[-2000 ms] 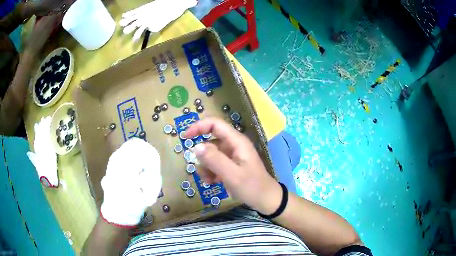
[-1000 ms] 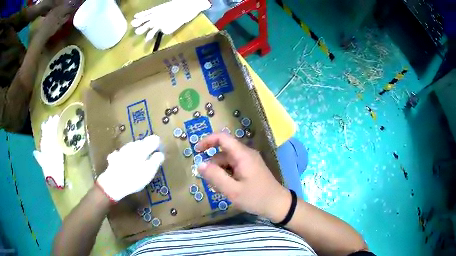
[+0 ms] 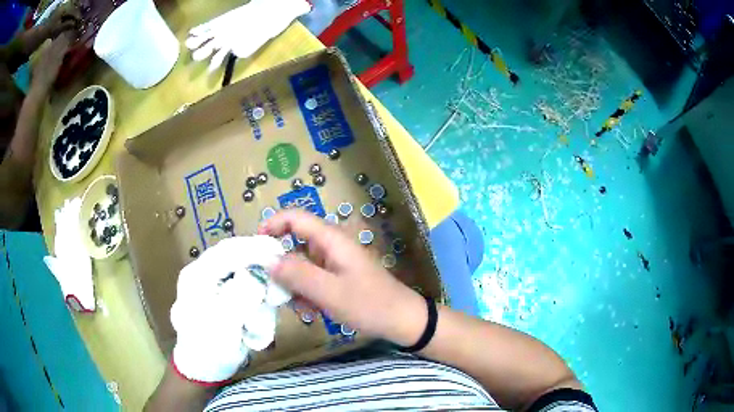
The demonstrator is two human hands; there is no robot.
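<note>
A shallow cardboard box [image 3: 233, 173] with blue print lies in front of me. Small round caps are scattered in it, some pale discs [image 3: 366, 236], some dark shiny domes [image 3: 335, 154]. My left hand [image 3: 229, 294], in a white knit glove with a red cuff edge, is over the near left of the box with fingers curled; a small dark thing shows at its fingertips. My bare right hand [image 3: 342, 278], with a black wristband, meets the glove's fingertips. What its fingertips hold is hidden.
Left of the box are a small cream bowl [image 3: 85, 211] with caps, a larger bowl [image 3: 56, 161] of black parts and a spare glove [image 3: 71, 261]. Beyond are a white tub [image 3: 137, 44], another glove [image 3: 241, 30], a red stool [image 3: 398, 48] and another person's arms [image 3: 28, 121].
My left hand opened over the box's left side, then curled and moved right to meet my right hand. My right hand has moved left, off the pale caps.
</note>
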